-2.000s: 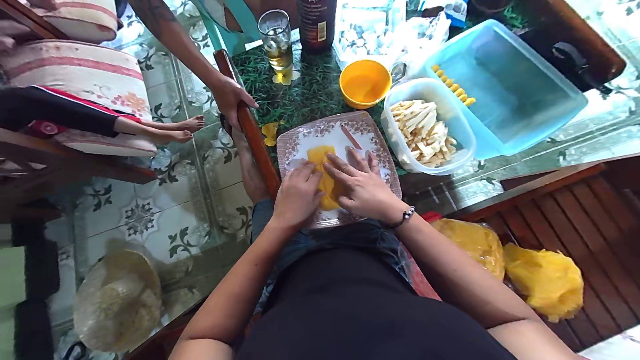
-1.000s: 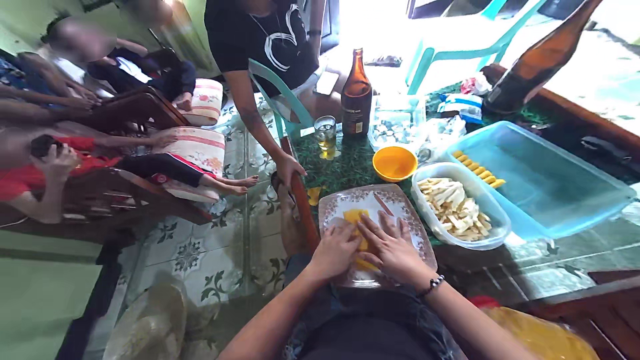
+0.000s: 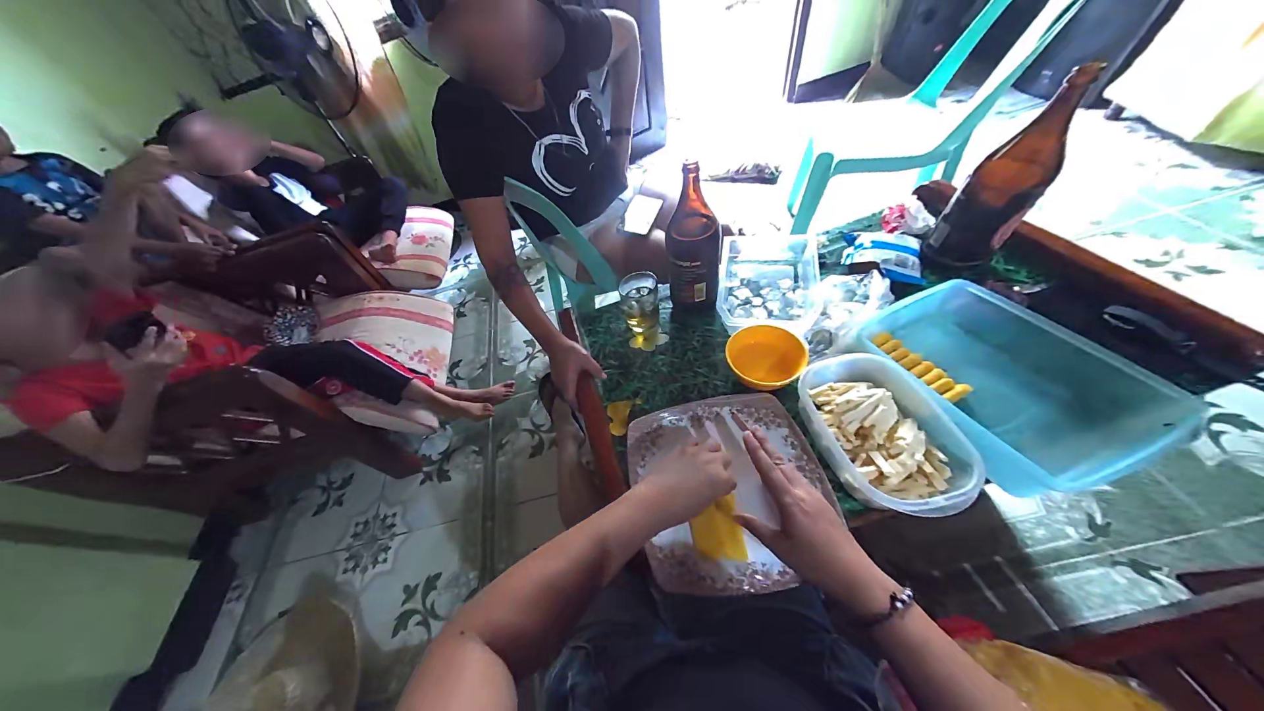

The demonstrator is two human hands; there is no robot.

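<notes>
A flat yellow wrapper sheet (image 3: 719,534) lies on a patterned rectangular tray (image 3: 681,575) in front of me. My left hand (image 3: 694,476) is bent over the sheet's far end, its fingertips at a pale strip; whether it grips the strip I cannot tell. My right hand (image 3: 795,513) rests on the tray to the right, fingers extended, thumb beside the sheet's edge. Right of the tray, a clear plastic tub (image 3: 973,486) holds many pale cut strips. Beyond it, several yellow rolls (image 3: 920,367) lie in a row in a large blue plastic container (image 3: 1066,395).
An orange bowl (image 3: 766,357), a glass of drink (image 3: 640,306), a brown bottle (image 3: 693,247) and a tub of wrapped pieces (image 3: 765,286) stand beyond the tray. Another brown bottle (image 3: 1017,168) stands at right. A person's hand (image 3: 575,370) rests on the table's left edge.
My left hand, earlier flat over the yellow sheet, is now bent at its far end. My right hand has moved off the sheet, leaving more of it showing. The view has tilted up.
</notes>
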